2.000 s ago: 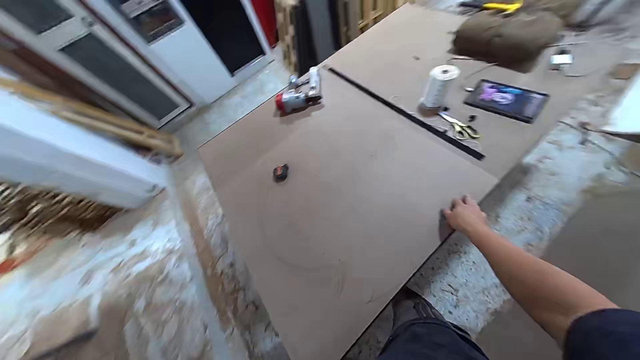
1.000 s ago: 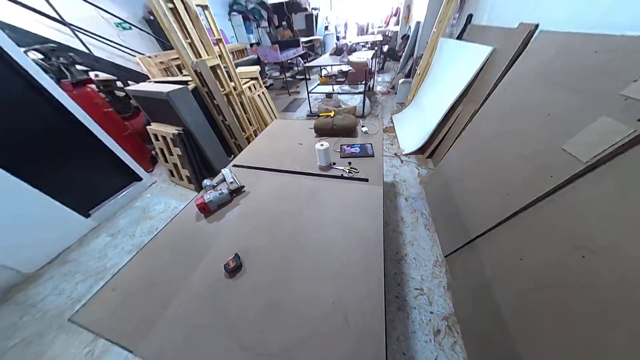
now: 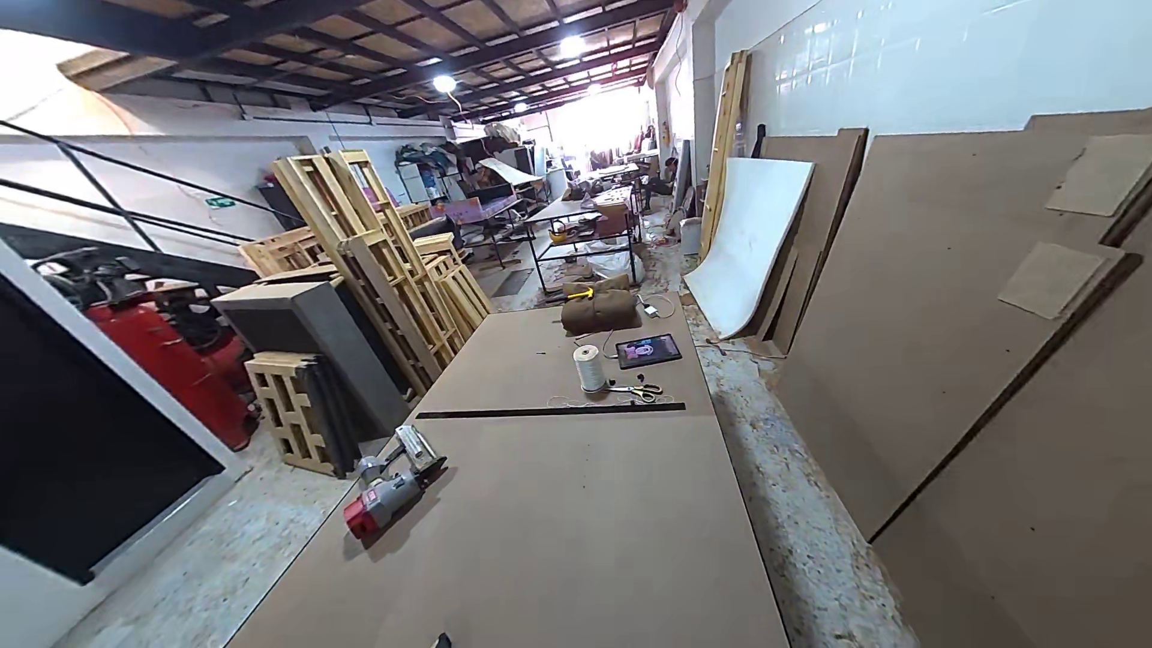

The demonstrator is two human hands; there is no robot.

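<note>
Neither of my hands shows in the head view. A large brown board (image 3: 576, 522) lies flat before me. On its left part rests a red and grey power tool (image 3: 391, 490), probably a pneumatic stapler or nailer. A black straight strip (image 3: 549, 412) crosses the board from side to side. Just beyond it stand a spool of white cord (image 3: 589, 369) and scissors (image 3: 641, 391) with yellowish handles. A tablet (image 3: 649, 351) with a lit screen lies to their right. Behind these is a rolled brown fabric bundle (image 3: 601, 309). The dark tip of a small object (image 3: 442, 641) shows at the bottom edge.
Large brown sheets (image 3: 936, 315) and a curved white sheet (image 3: 751, 243) lean along the right wall. Wooden frames (image 3: 360, 243), a grey padded block (image 3: 306, 346) and a red machine (image 3: 171, 360) stand left. Farther back are work tables (image 3: 576, 211). A person (image 3: 668, 175) is in the far background.
The view has swung up and round toward the far end of the room. A hand at the board's edge two seconds ago is out of view. The small dark object has mostly left the frame.
</note>
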